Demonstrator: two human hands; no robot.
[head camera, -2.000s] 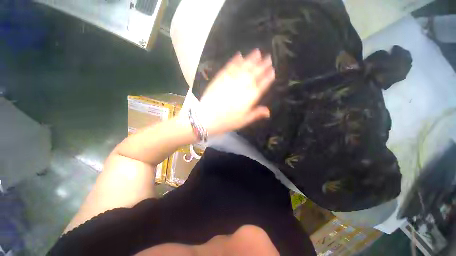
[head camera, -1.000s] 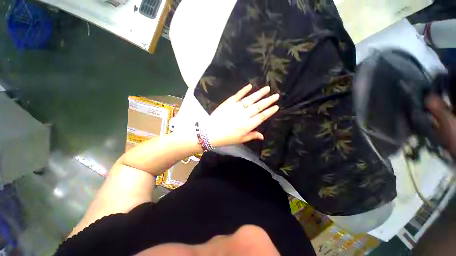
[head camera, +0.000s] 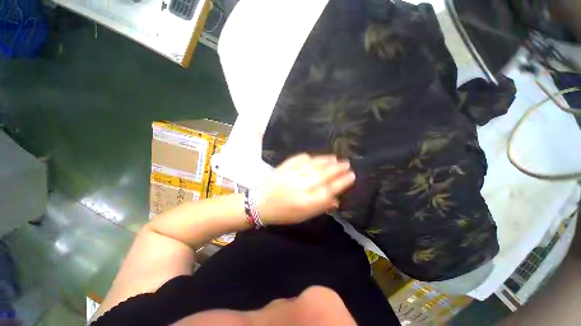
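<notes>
The black leaf-print garment (head camera: 408,140) lies spread over the pale pressing board (head camera: 267,51). My left hand (head camera: 309,188) rests at the garment's near left edge, palm down, fingers close together and bent; blur hides whether it pinches cloth. A dark bunched strip (head camera: 487,100) sticks out at the garment's right side. The dark steam iron (head camera: 490,32) is at the top right, beyond the strip, cut off by the frame edge. A blurred shape in the top right corner may be my right hand or arm; its grip cannot be made out.
A pale hose (head camera: 513,149) loops over the white cover (head camera: 541,134) at right. Taped cardboard boxes (head camera: 181,153) stand below left, with more under the board's near right end. A white table (head camera: 137,28) is at upper left. A grey rack (head camera: 532,267) is at lower right.
The iron first appeared over the garment's right side, then moved up and away. My left hand slid towards me and its spread fingers drew together. The garment's left edge shifted slightly right.
</notes>
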